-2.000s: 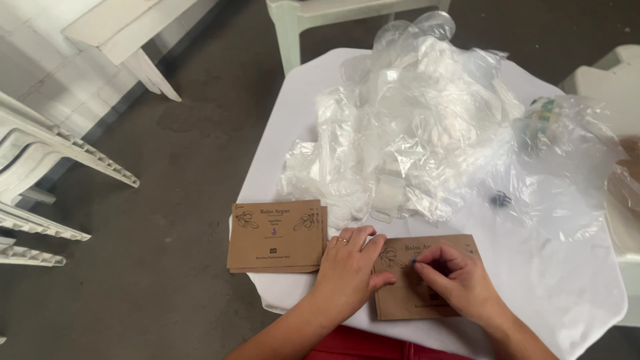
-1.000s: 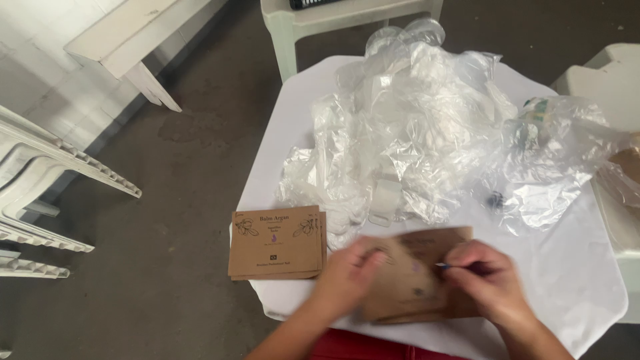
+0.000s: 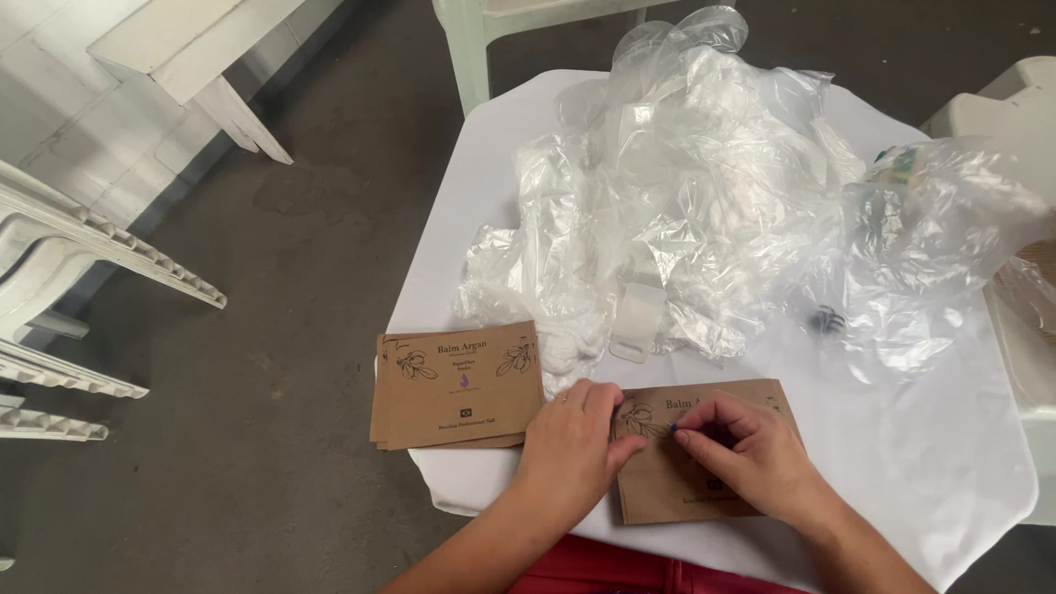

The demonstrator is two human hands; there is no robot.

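Two stacks of printed brown kraft-paper sleeves lie near the front of a white-covered table. My left hand (image 3: pixel 577 441) rests over the left edge of the right stack (image 3: pixel 660 495), its thumb on the top sheet, and its fingers reach toward the left stack (image 3: pixel 445 404). Over the right stack, my right hand (image 3: pixel 747 454) pinches a small blue thing (image 3: pixel 674 426) between thumb and forefinger, close to the printed leaf drawing. Most of that thing is hidden by the fingers, so its kind cannot be told. The sleeves bear black print and a small purple drop.
A large heap of clear plastic bags and packaging (image 3: pixel 701 190) covers the table's back. Another clear bag (image 3: pixel 924 239) and a small dark object (image 3: pixel 826 320) lie at the right. Plastic chairs (image 3: pixel 49 280) stand at the left, with a white bench (image 3: pixel 181 41) behind.
A second ago the top brown sleeve was lifted and blurred between both hands. Now the sleeves lie flat again, with my left hand on them and my right hand pinching above.
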